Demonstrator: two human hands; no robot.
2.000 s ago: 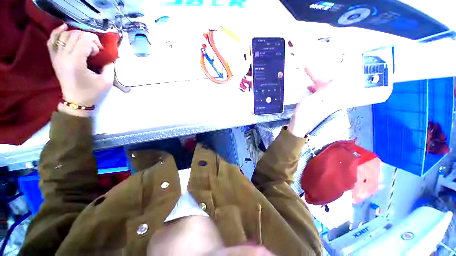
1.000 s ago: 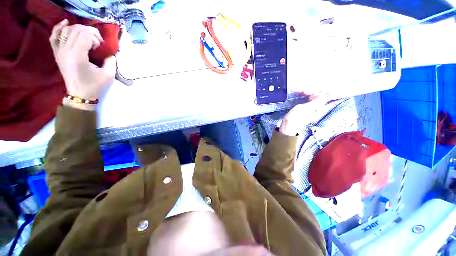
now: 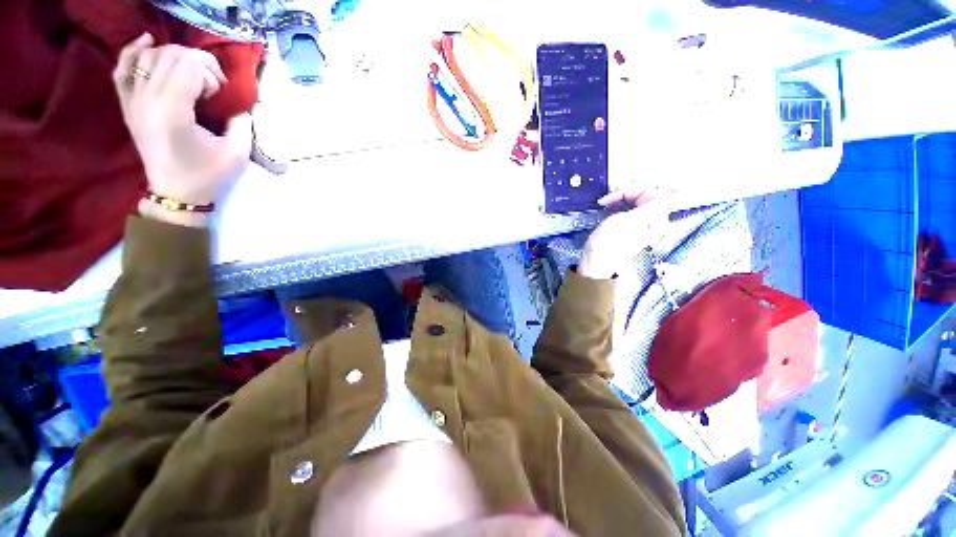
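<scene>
A dark red garment [image 3: 63, 136] lies on the white machine table at the left, its brighter red edge near the machine's metal parts. My left hand [image 3: 183, 126] rests on this garment with curled fingers around the bright red part. The presser foot and needle area [image 3: 262, 31] is at the top left, partly cut off. My right hand [image 3: 627, 229] is at the table's front edge, fingers apart and holding nothing visible, its fingertips by the lower right corner of a smartphone [image 3: 573, 126] with a lit screen.
Scissors with an orange-red loop [image 3: 457, 100] and a small red item [image 3: 523, 147] lie left of the phone. A red cloth heap [image 3: 708, 341] sits on grey checked fabric below the table at right, near a blue crate [image 3: 860, 241]. Another JACK machine [image 3: 865, 482] is at lower right.
My right hand has moved left and down from the tabletop to the phone's lower corner. My left hand stays on the garment. The camera view has shifted slightly.
</scene>
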